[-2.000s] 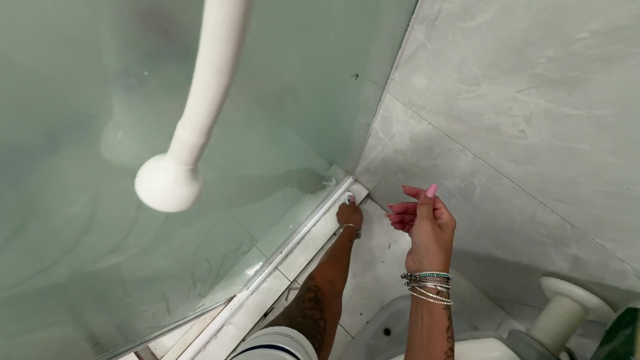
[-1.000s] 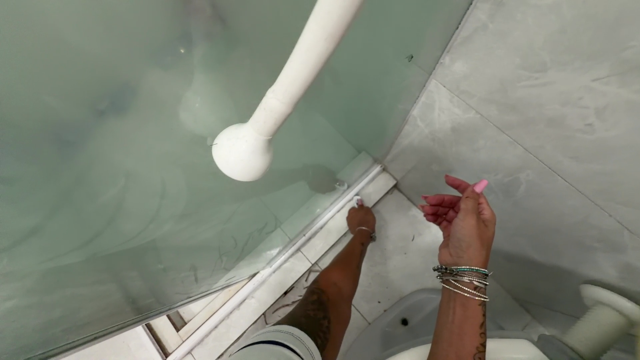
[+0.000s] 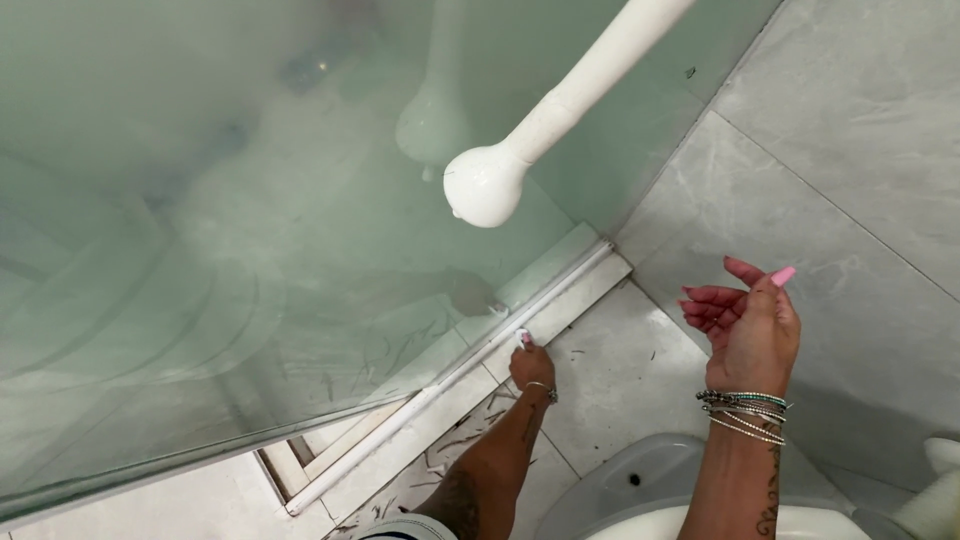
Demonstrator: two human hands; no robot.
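Low in the middle, my left hand point(image 3: 532, 366) pinches a small white piece point(image 3: 522, 337), whose material I cannot tell. It is on the white ledge point(image 3: 559, 319) beside the bottom rail point(image 3: 480, 352) of a greenish glass panel point(image 3: 337, 247). A faint reflection of that hand shows in the glass. My right hand point(image 3: 750, 322) is raised at the right, palm turned left and fingers loosely curled, with nothing in it. Beaded bracelets point(image 3: 742, 412) circle its wrist.
A white rod with a bulbous end point(image 3: 486, 184) reaches in front of the glass from the top. Grey tiled wall point(image 3: 847, 150) stands at the right. Dark strands lie on the floor tiles point(image 3: 622, 375). A toilet's white rim point(image 3: 660, 525) and grey base point(image 3: 600, 480) are at the bottom.
My left hand has moved along the ledge, away from the wall corner, with the white piece still in its fingers. My right hand stays raised and empty. The view has shifted somewhat.
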